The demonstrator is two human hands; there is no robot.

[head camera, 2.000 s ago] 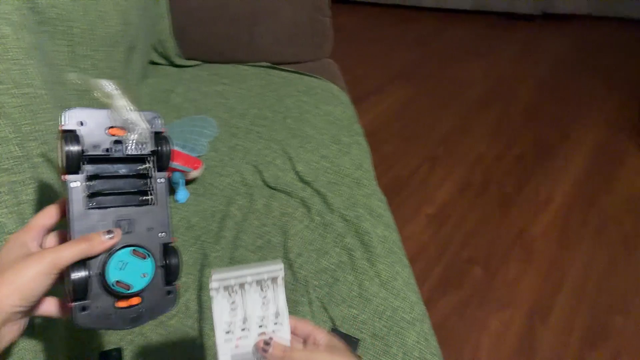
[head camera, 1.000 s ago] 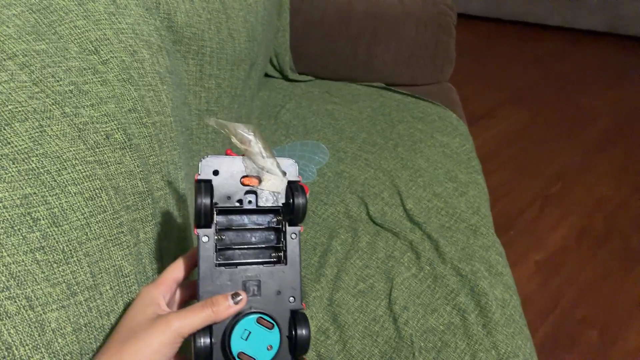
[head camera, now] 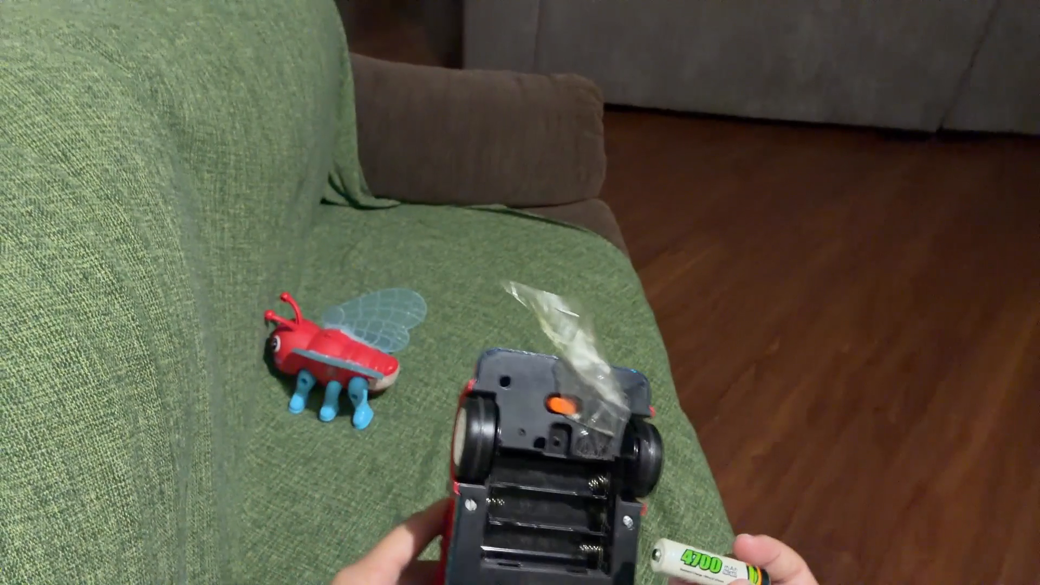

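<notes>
Underside up, a toy car (head camera: 561, 471) is held at its left side by my left hand (head camera: 402, 548). Its battery compartment (head camera: 546, 512) is uncovered and shows three slots with coil springs and no batteries. A strip of clear tape or plastic film (head camera: 577, 341) sticks up from the car's far end, beside an orange switch (head camera: 561, 405). At the lower right, my right hand (head camera: 772, 561) grips a white and green AA-type battery (head camera: 699, 562), just right of the car and apart from it. The car's near end is out of view.
A red toy insect (head camera: 337, 357) with blue legs and a translucent wing stands on the green sofa cover (head camera: 406, 244), left of the car. Behind are a brown armrest (head camera: 479, 134) and a grey upholstered piece (head camera: 731, 57). Wooden floor (head camera: 845, 309) lies to the right.
Two seconds ago my right hand was at a white battery holder or charger; one second ago it was out of view. Now it holds a battery beside the car. The view has shifted.
</notes>
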